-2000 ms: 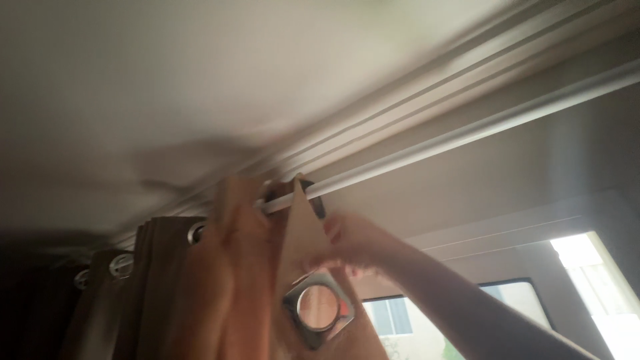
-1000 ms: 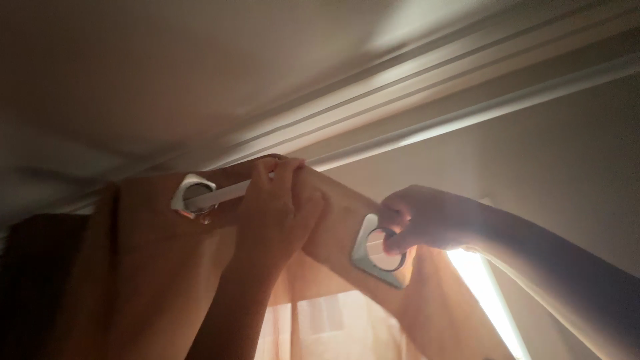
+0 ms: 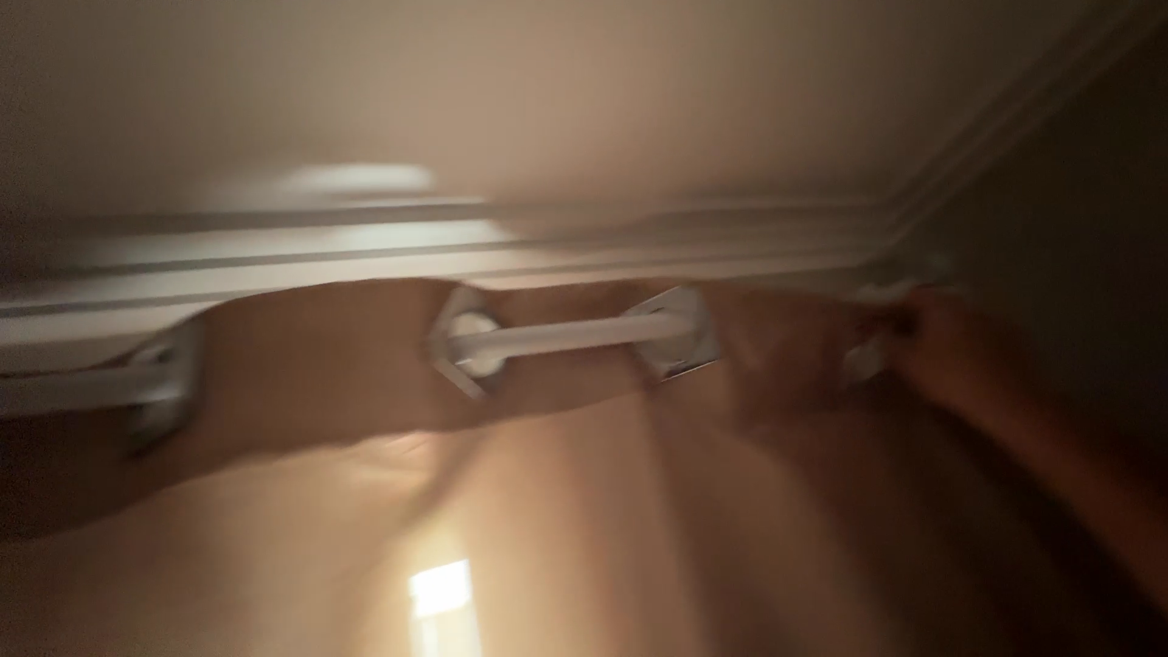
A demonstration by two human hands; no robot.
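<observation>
A brown grommet curtain [image 3: 575, 484] hangs on a white curtain rod [image 3: 575, 336]. The rod passes through its metal grommets, among them a middle one [image 3: 467, 342], one to its right [image 3: 675, 333] and one at the left [image 3: 169, 388]. At the right end of the curtain's top edge is my right hand [image 3: 940, 342], blurred, its fingers against the fabric beside another grommet [image 3: 865, 358]. Blur and shadow hide how the fingers sit on the curtain and the rod's end. My left hand is out of view.
Ceiling molding [image 3: 365, 242] runs just above the rod and turns at a corner on the right. A dark wall [image 3: 1077, 210] stands beyond my right hand. Bright window light [image 3: 443, 589] shows low in the curtain.
The curtain now spreads along the rod, where two seconds ago it was bunched. My left hand, on the curtain's top edge a second ago, has left the view. The view has swung strongly.
</observation>
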